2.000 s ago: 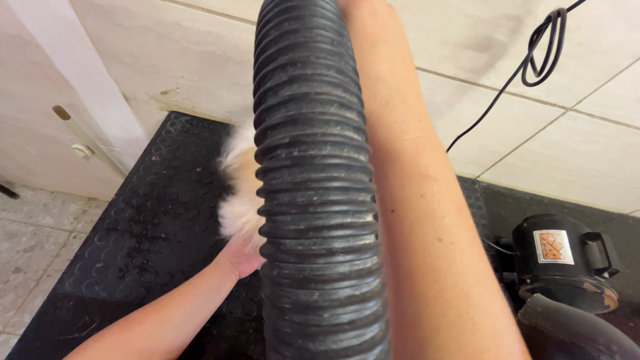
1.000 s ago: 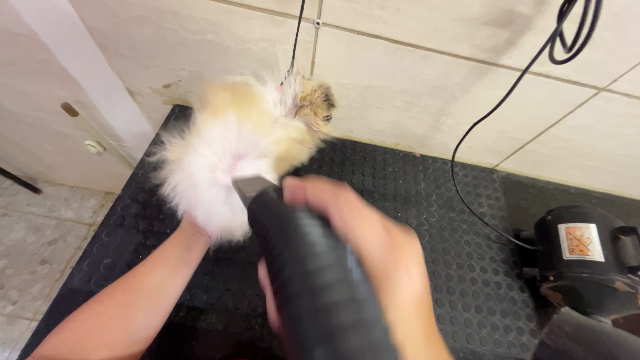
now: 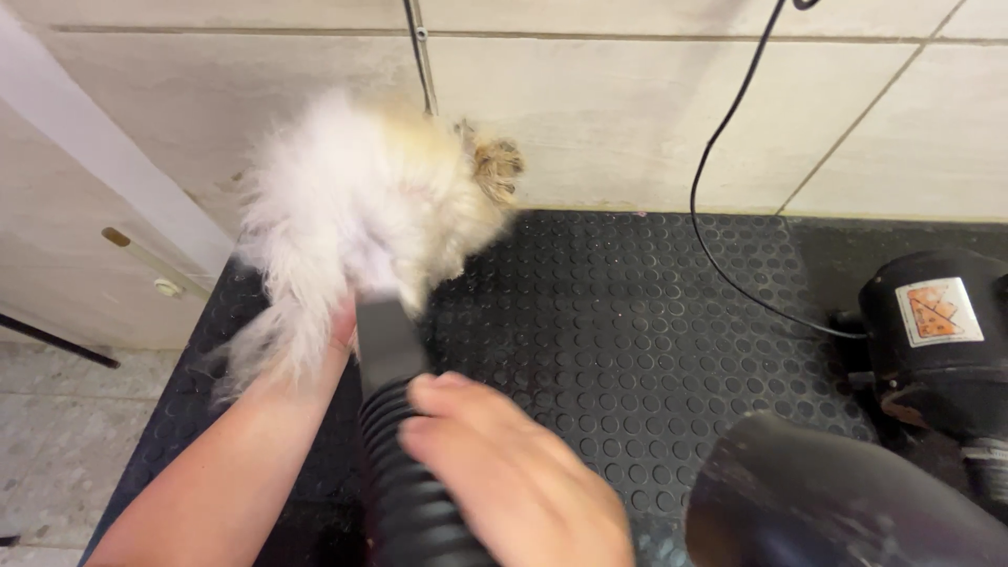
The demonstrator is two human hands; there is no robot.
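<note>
A small dog with fluffy white and tan fur (image 3: 370, 189) is on the black studded rubber mat (image 3: 598, 315), close to the tiled wall. My left hand (image 3: 344, 324) reaches in at the dog's underside or leg; fur hides its fingers, so its grip cannot be made out. My right hand (image 3: 504, 465) is closed around the black ribbed dryer hose (image 3: 417, 488) just behind its flat nozzle (image 3: 386, 331). The nozzle points at the dog's fur, near my left hand.
On the right stands a black dryer motor unit (image 3: 937, 339) with a cord (image 3: 701, 189) looping up the wall. A large dark rounded object (image 3: 835, 496) fills the lower right. A thin dark lead (image 3: 417, 59) hangs behind the dog. The table's edge drops to a tiled floor (image 3: 71, 441) at left.
The hose and my right arm, which covered most of the dog two seconds ago, have moved down out of its way. The dog's fur has shifted, and my left forearm now lies partly behind it.
</note>
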